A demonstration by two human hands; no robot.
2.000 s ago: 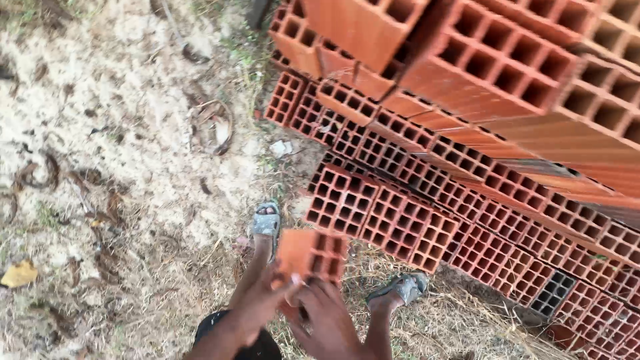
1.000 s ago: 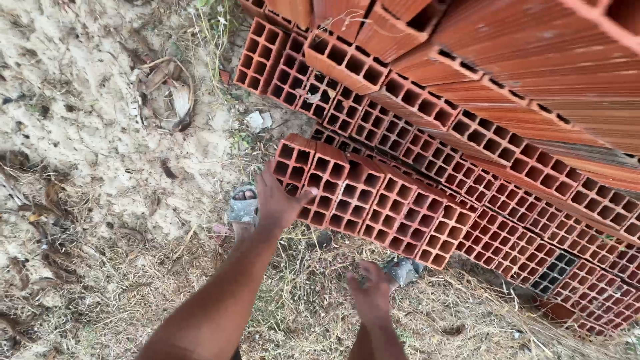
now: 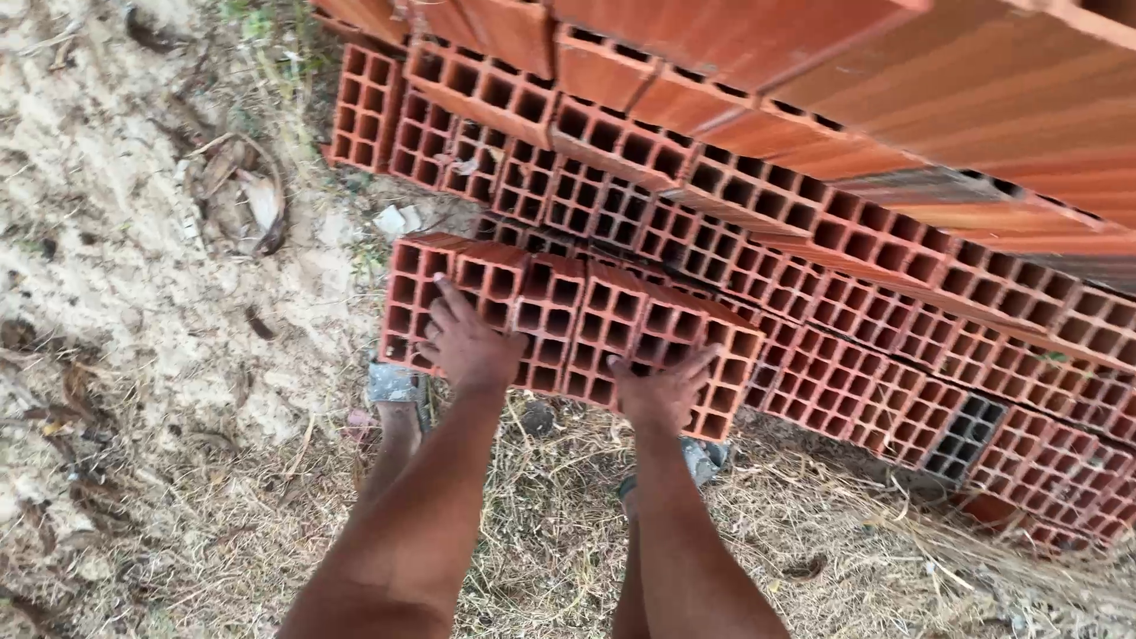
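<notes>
A short row of several hollow clay bricks stands side by side at the centre, cell ends facing up. My left hand lies on the cell ends near the row's left end, fingers spread. My right hand rests toward the right end, its fingers spread over the lower edges of the bricks. Neither hand is closed around a brick. The undersides of both palms are hidden.
Stacked hollow clay bricks rise behind and to the right, with a dark grey block among the lower ones. Sandy ground is at the left, dry grass below. My sandalled feet stand just below the row, beside a white fragment farther up.
Two seconds ago both hands held a loose hollow brick below the row; they now lie on the row. Since one second ago, my right hand has moved up onto the bricks.
</notes>
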